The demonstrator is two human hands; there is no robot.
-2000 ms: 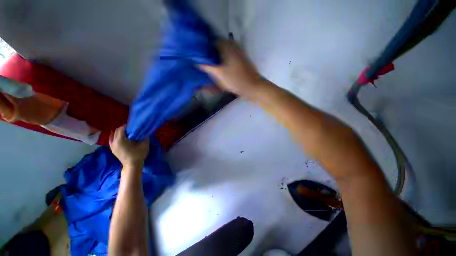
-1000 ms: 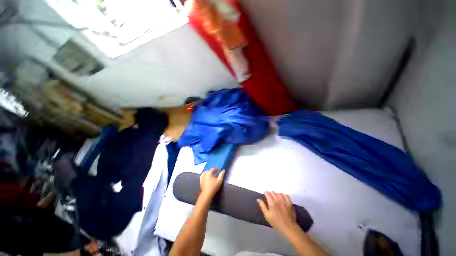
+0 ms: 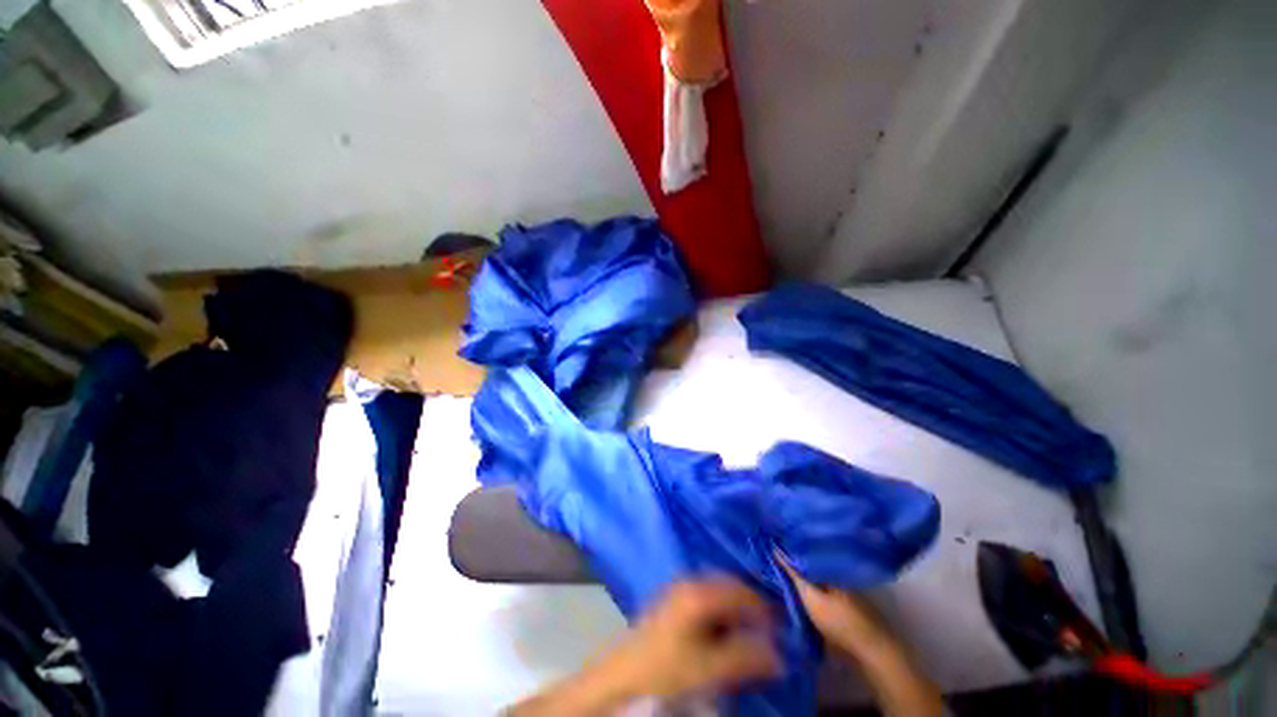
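A bright blue garment piece stretches from the crumpled blue heap over the grey sleeve board to my hands. My left hand is blurred at the bottom centre, on the cloth's near edge; its grip is unclear. My right hand is just right of it, its fingers closed on the cloth and partly hidden by it. The cloth covers the board's middle and right part.
A steam iron stands at the right with an orange hose sleeve. A long blue cloth stack lies at the back right. Navy garments and white cloth lie left. A red roll leans at the back wall.
The board was bare under my hands; now a blue piece lies across it from the heap. Both hands have moved nearer the bottom edge. The view has shifted.
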